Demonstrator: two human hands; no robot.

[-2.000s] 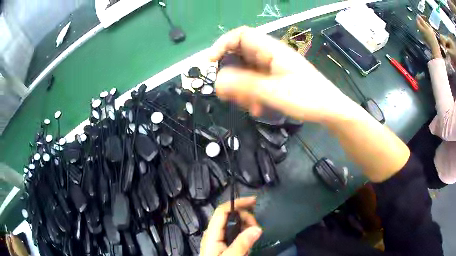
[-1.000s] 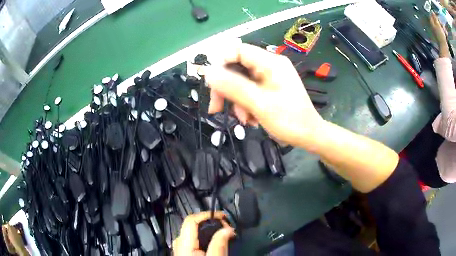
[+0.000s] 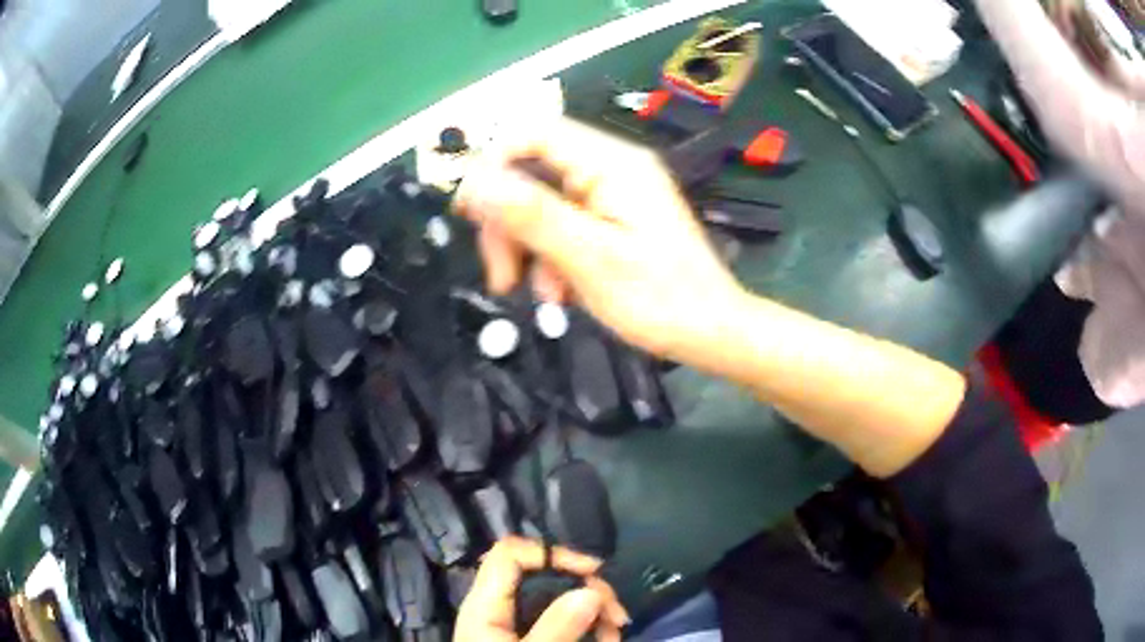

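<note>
My left hand, cut off by the bottom edge, grips a black oval housing, mostly hidden by the fingers. A thin dark stem rises from it. My right hand is above, blurred, with its fingers closed on a small dark object; whether it is the head of the same unit cannot be told. Beside and left of my hands lies a heap of black oval housings, with thin stems and white round ends. One housing lies just above my left hand.
A pale sheet with a dark disc lies by the rail. Right are a yellow-and-red box, red-and-black tool, phone, white packet, red pen and another unit. Another person's pale sleeve reaches in.
My right hand has moved left, uncovering the box and red-and-black tool. My left hand has moved slightly left and down since the earliest frame. The other person's sleeve has come further in.
</note>
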